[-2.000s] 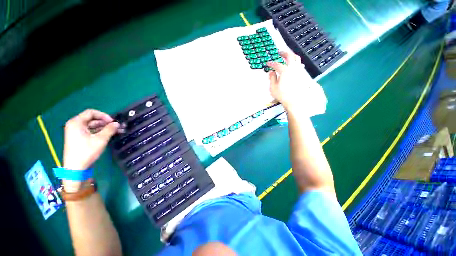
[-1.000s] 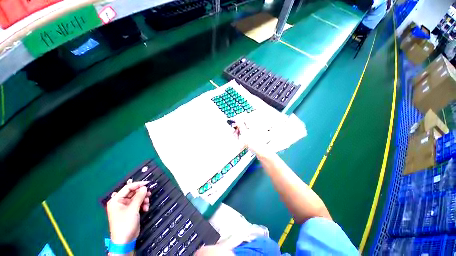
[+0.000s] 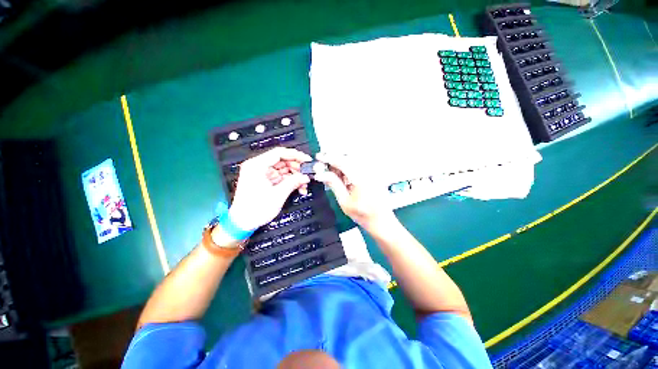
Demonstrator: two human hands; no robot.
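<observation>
A small dark piece (image 3: 310, 168) is held between the fingertips of both hands, above the slotted foam tray. My left hand (image 3: 263, 189) grips its left side and my right hand (image 3: 349, 192) its right side. The dark foam tray (image 3: 299, 264) lies in front of me with rows of dark pieces. Three pale round discs show in its top row. My hands hide part of its middle rows. Green circuit boards (image 3: 470, 79) stand in a group on the white foam sheets (image 3: 382, 94), to the right.
A second dark tray (image 3: 537, 72) lies beyond the sheets at the right. A printed card (image 3: 107, 201) lies left of the yellow line. Dark stacked trays (image 3: 36, 223) stand at the far left. Blue bins and cardboard (image 3: 619, 311) are at the lower right.
My right hand has come back from the white sheets to my left hand, and both now hold the dark piece. The view has turned, bringing the card and left stack into view.
</observation>
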